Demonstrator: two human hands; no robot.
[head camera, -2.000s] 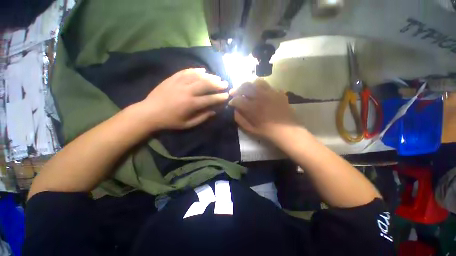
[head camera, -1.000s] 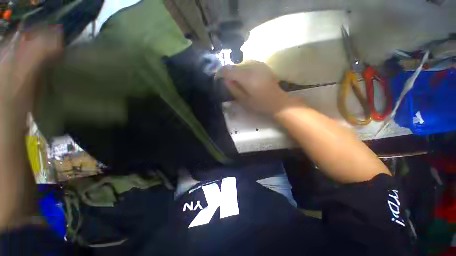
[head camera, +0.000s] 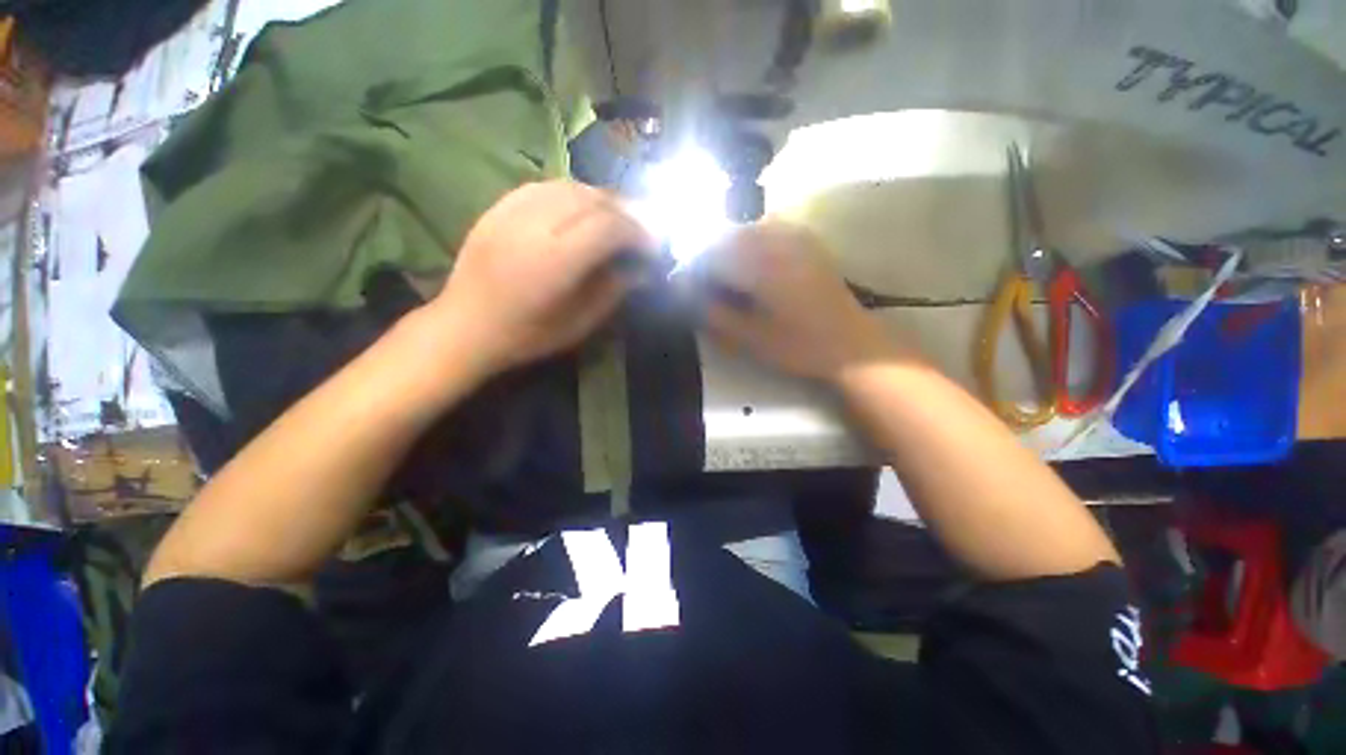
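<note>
The olive green cloth lies left of the needle, and black fabric shows below it under my left forearm. A narrow green edge strip runs down the black fabric toward me. My left hand is bent over the fabric just left of the lamp glare, fingers on it. My right hand is right of the glare at the fabric's edge, blurred. The white machine lamp glare hides the needle and the fingertips. The sewing machine head stands above the hands.
Scissors with yellow and red handles lie right of my right hand. A blue tray is farther right, with a thin pale strip beside it. A red stool stands at lower right. Paint-marked boards are at the left.
My left hand, blurred at the far left one second ago, is back beside the needle. The green cloth has shifted up and left; the green strip now runs straight down toward me.
</note>
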